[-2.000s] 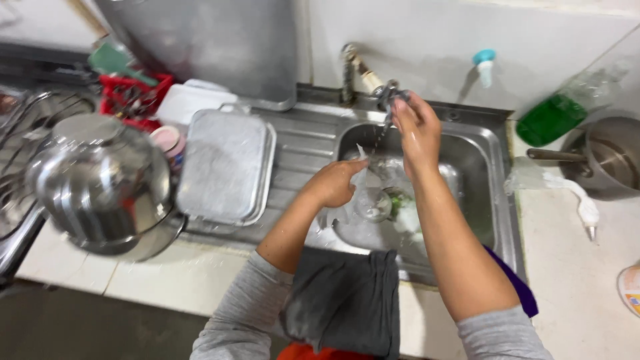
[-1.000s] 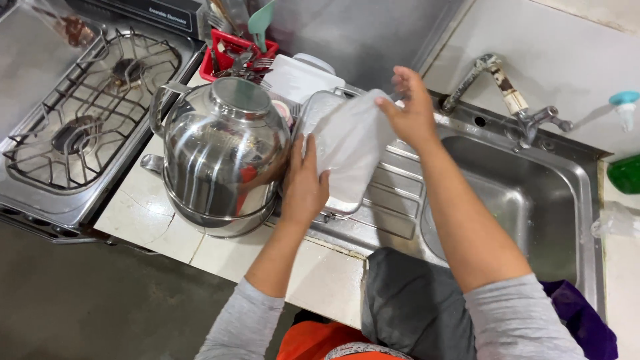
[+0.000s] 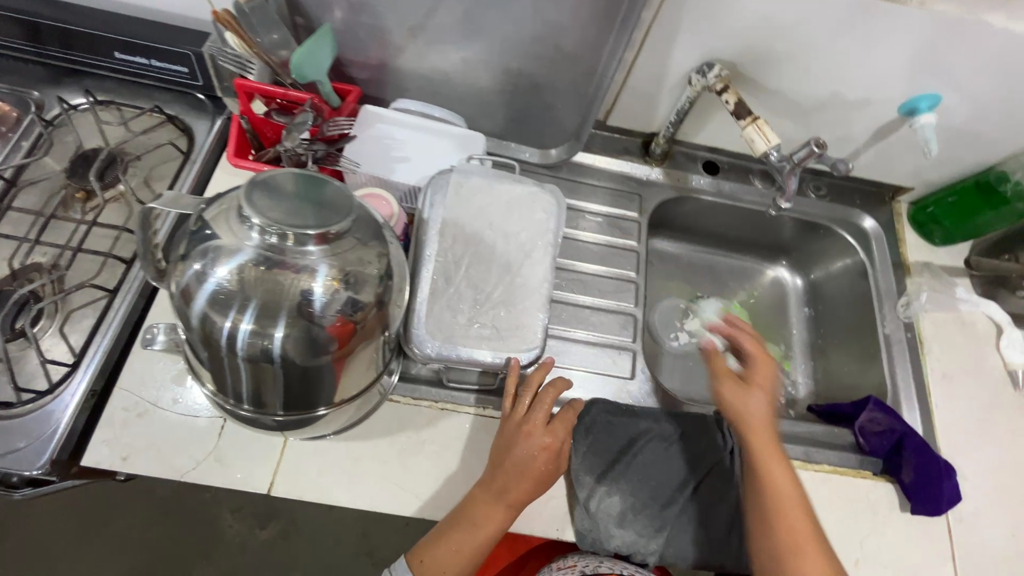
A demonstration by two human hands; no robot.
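My left hand (image 3: 532,428) rests with spread fingers at the front edge of the drainboard, fingertips by a metal baking pan (image 3: 424,272). A clear plastic sheet or bag (image 3: 496,264) lies flat over the pan. Over the steel sink basin (image 3: 832,320), my blurred right hand (image 3: 740,368) has its fingertips at a whitish, crumpled item (image 3: 704,320); whether it grips this is unclear. White and green scraps lie beneath, around the drain. A dark grey cloth (image 3: 648,488) hangs over the sink's front edge between my hands.
Stacked steel pots (image 3: 288,304) stand left of the pan, beside a gas stove (image 3: 72,240). Behind are a red cutlery basket (image 3: 248,144) and a white container (image 3: 416,144). The faucet (image 3: 752,128) overhangs the basin. A purple cloth (image 3: 904,456) drapes over its front right corner.
The plastic, earlier between my hands above the pan, now lies on it. My right hand has moved right and down to the basin, my left toward the counter's front edge.
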